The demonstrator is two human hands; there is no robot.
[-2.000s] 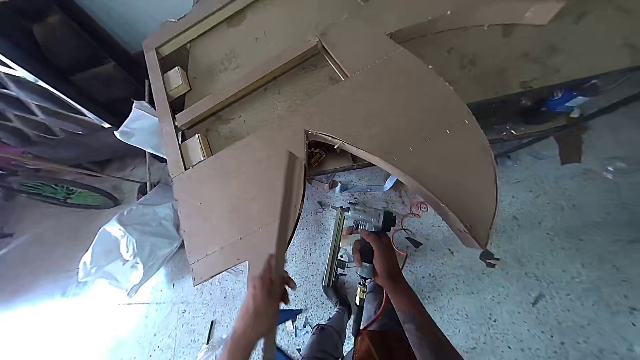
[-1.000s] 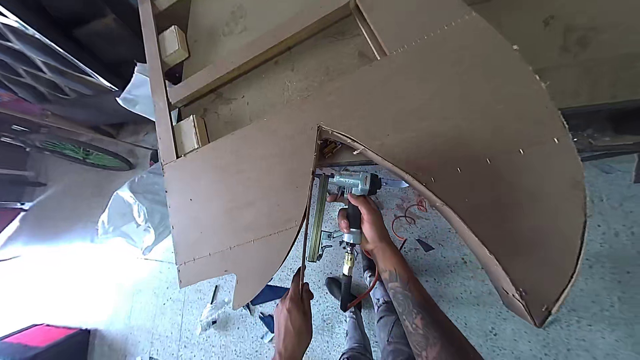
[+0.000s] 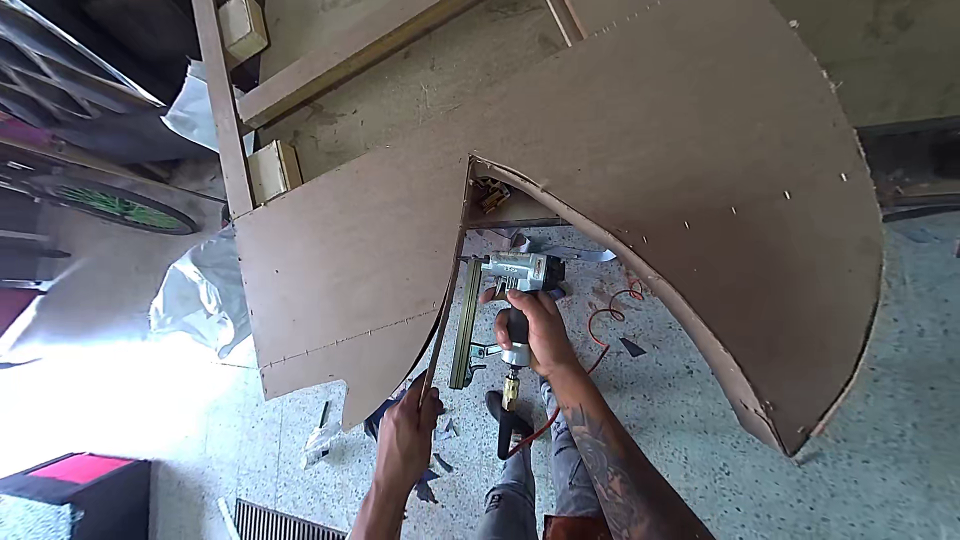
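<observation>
My right hand (image 3: 534, 330) is wrapped round the black grip of a pneumatic staple gun (image 3: 517, 274). Its nose touches the strip near the upper part of the curved cutout edge. A brass fitting and a red air hose hang from the handle. In my left hand (image 3: 411, 424) is the lower end of a thin brown cardboard strip (image 3: 444, 341), which runs up along the edge of the brown panel (image 3: 352, 262). A similar strip (image 3: 645, 274) lines the facing curved edge of the frame. Staples stand in the panel in rows.
Wooden bars (image 3: 322, 64) and blocks of the frame lie at the upper left. A bicycle wheel (image 3: 120, 202) and a plastic sheet (image 3: 202, 289) are at the left. Scraps and the coiled red hose (image 3: 619, 311) lie on the speckled floor. A dark box (image 3: 82, 495) stands lower left.
The strip, held up over the panel two seconds ago, now lies along the cutout edge. The staple gun has come up against that edge. The view has moved closer to the panel.
</observation>
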